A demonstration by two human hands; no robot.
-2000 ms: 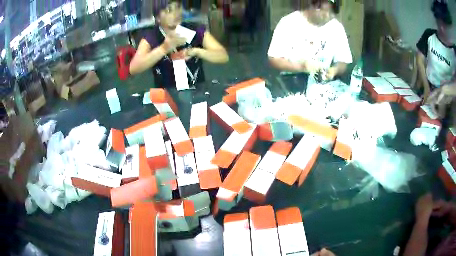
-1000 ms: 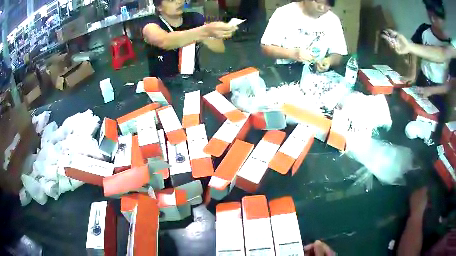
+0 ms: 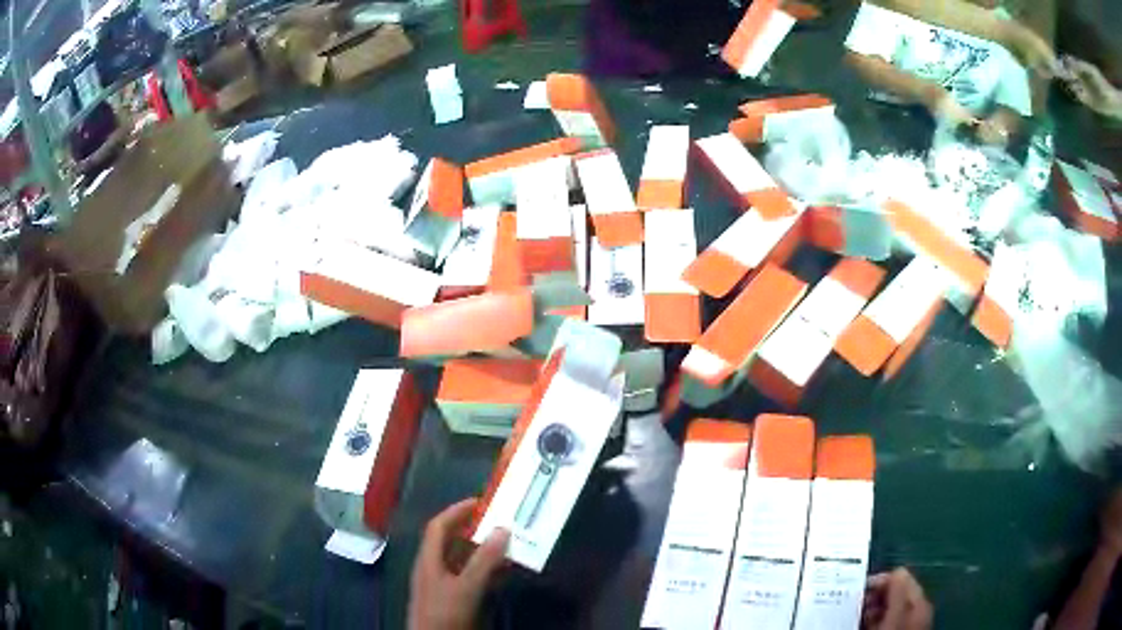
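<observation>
My left hand grips the lower end of an open retail box, tilted, its front with the dark round-headed product picture facing up and its end flap raised at the far end. My right hand is partly visible at the bottom edge, beside the right end of a row of three closed cartons, printed backs up, orange ends away from me. Whether its fingers hold anything is unclear. Another retail box lies to the left with a near end flap out.
White wrapped products are heaped at left, beside a brown shipping carton. Many orange and white cartons lie mid-table. Clear plastic bags are at right. People work across the table.
My left hand has come into view holding a box tilted up. The view has turned left, so the table's things appear further right. A far worker's box is now at the top edge.
</observation>
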